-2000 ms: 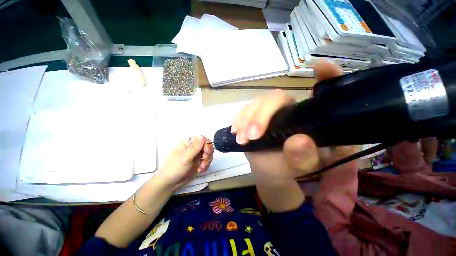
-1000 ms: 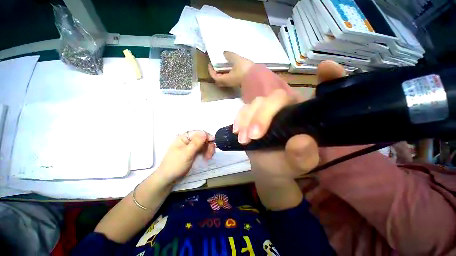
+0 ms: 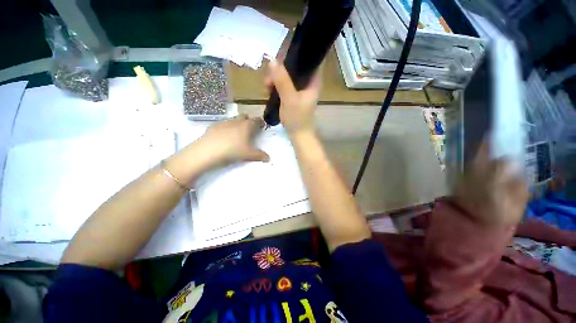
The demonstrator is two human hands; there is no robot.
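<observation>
The black electric screwdriver (image 3: pixel 312 44) stands steeply tilted, its nose pointing down at the far edge area of a flat white casing (image 3: pixel 252 186). My right hand (image 3: pixel 294 101) grips the screwdriver near its nose. My left hand (image 3: pixel 230 140) lies over the casing's far left part, thumb spread from the fingers. Its fingertips are beside the bit and blurred; no screw can be made out there. The screw box (image 3: pixel 204 89), full of small grey screws, sits beyond my left hand.
A bag of screws (image 3: pixel 81 82) and a yellowish stick (image 3: pixel 146 84) lie left of the box. White sheets (image 3: pixel 243 35) and stacked devices (image 3: pixel 379 53) are beyond. A black cord (image 3: pixel 386 101) hangs at right, near a neighbour's hand (image 3: pixel 492 189) holding a device.
The screwdriver has swung from level to steep, its nose moving away from me. My left thumb has spread. The neighbour's hand has moved right, and the white stack beyond the bench edge is gone.
</observation>
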